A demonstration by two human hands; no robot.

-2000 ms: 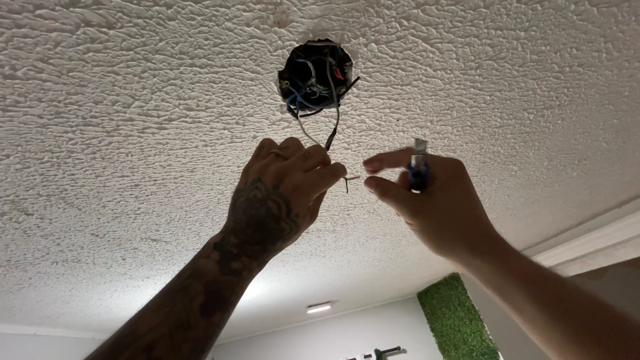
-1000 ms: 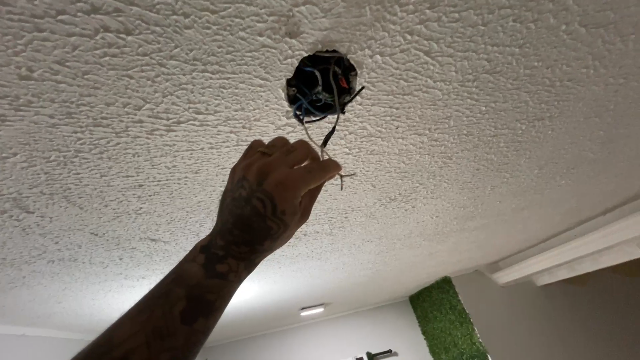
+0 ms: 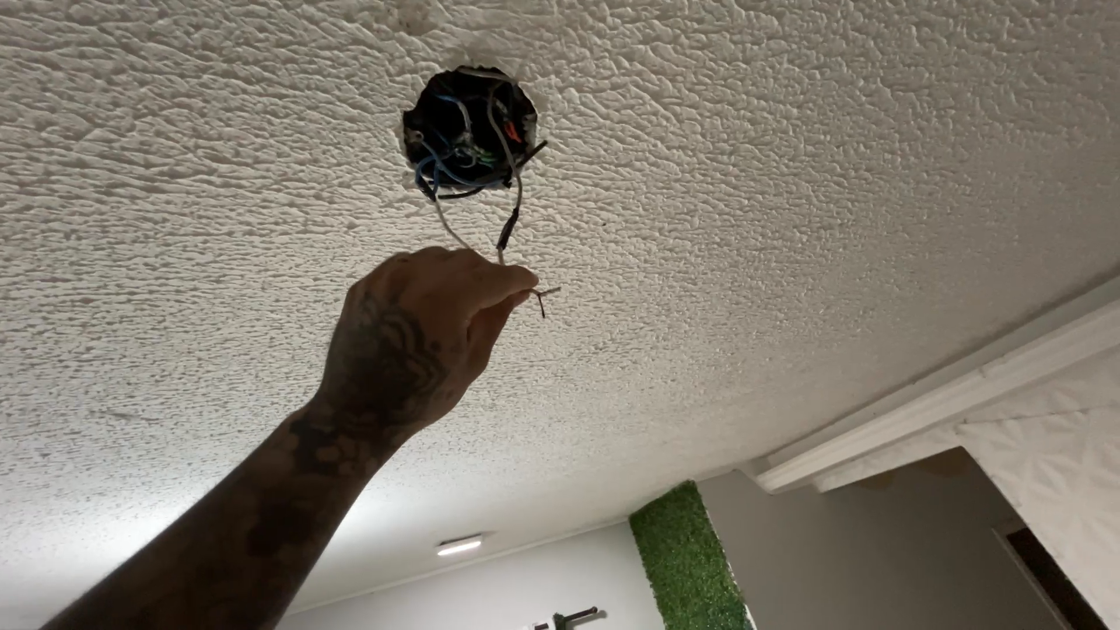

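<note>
Above me, a round ceiling opening [image 3: 470, 131] holds a tangle of blue, white, green and black wires, with an orange piece among them. Two light-coloured wires hang from it, one with a dark sleeve [image 3: 508, 227] partway along. My left hand [image 3: 429, 324] pinches both between thumb and fingertips just below the opening. Their bare ends [image 3: 542, 296] stick out past the fingertips, one pointing right and one down. How they are joined inside the pinch is hidden. My right hand is out of view.
Rough textured ceiling [image 3: 744, 219] surrounds the opening. A white moulding [image 3: 945, 389] runs along the right side. Farther off are a lit ceiling lamp [image 3: 460, 546], a green artificial-grass panel [image 3: 691, 556] on the wall and a dark wall-mounted fitting [image 3: 577, 618].
My right hand, seen two seconds ago beside the wire ends with a blue-handled tool, has left the view. My left hand keeps its pinch on the wires.
</note>
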